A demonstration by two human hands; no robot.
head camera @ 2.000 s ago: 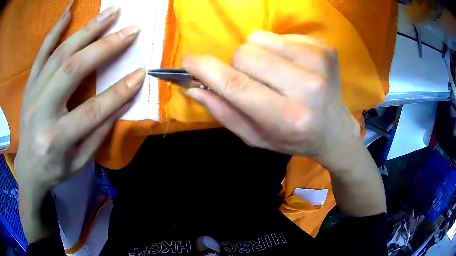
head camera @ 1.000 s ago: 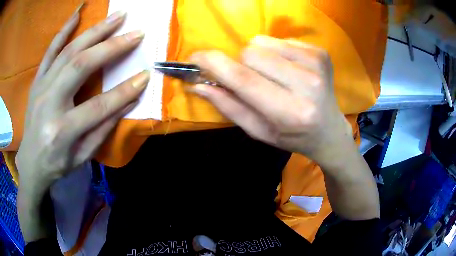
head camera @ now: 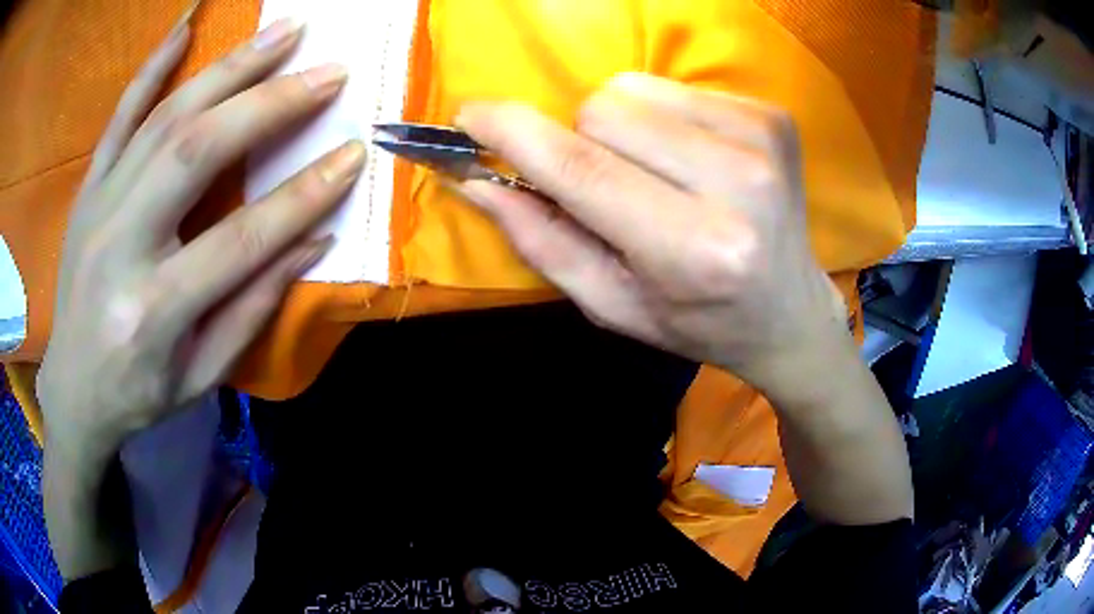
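Observation:
A white strip (head camera: 322, 138) with a stitched line near its right edge lies on the matte orange panel (head camera: 60, 132). Yellow-orange thin cloth (head camera: 516, 60) spreads to the right of the strip. My left hand (head camera: 180, 228) lies flat with fingers apart, its fingertips on the white strip. My right hand (head camera: 672, 216) holds small thread snips (head camera: 430, 144); the two blades are slightly parted, with their points over the stitched line. Loose thread ends show at the lower cloth edge, below the strip.
The white table's front edge (head camera: 984, 240) is at the right, with a thin metal tool (head camera: 986, 102) behind it. Orange pieces (head camera: 732, 420) with a white rectangle hang at the lap. A blue mesh basket (head camera: 30, 480) is lower left. Scraps (head camera: 960, 564) lie lower right.
The snips have moved a little up along the stitched line, and their blades are now more parted. The left fingertips have shifted slightly on the strip. The cloth is almost unmoved since one second ago.

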